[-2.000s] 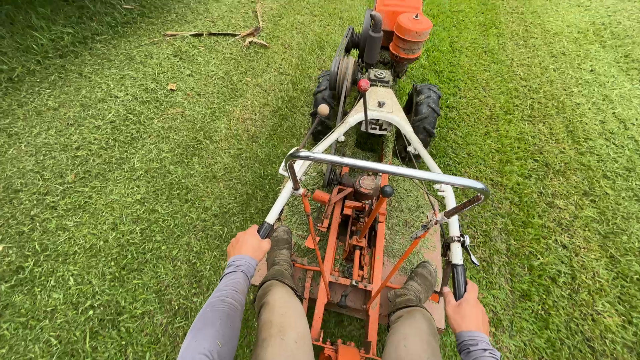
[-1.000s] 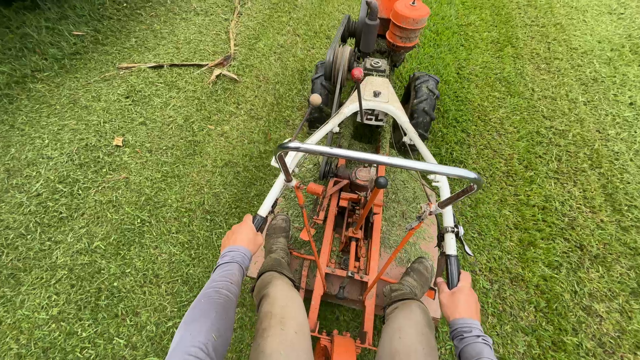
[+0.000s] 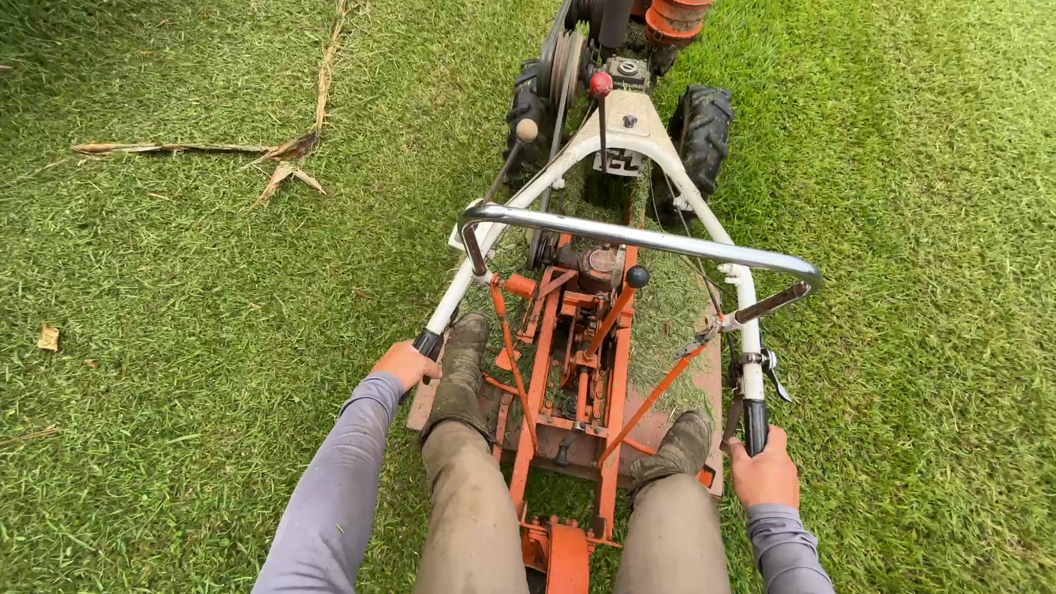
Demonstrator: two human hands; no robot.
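My left hand is closed around the black grip at the end of the white handlebar of a two-wheeled tractor. On the other side, my right hand holds the matching black grip, below a small metal lever. A chrome bar crosses between the handlebar's arms. Beneath it lies an orange steel frame with a black-knobbed lever over a mower deck strewn with grass clippings. My boots rest on either side of the frame.
Ahead are the black lugged tires, a belt pulley, a red-knobbed lever and an orange canister. Dry plant stalks and a brown leaf lie on the grass at the left.
The machine has moved forward over the grass; the dry stalks and the leaf at the left now lie lower in view. Both hands have stayed on the grips.
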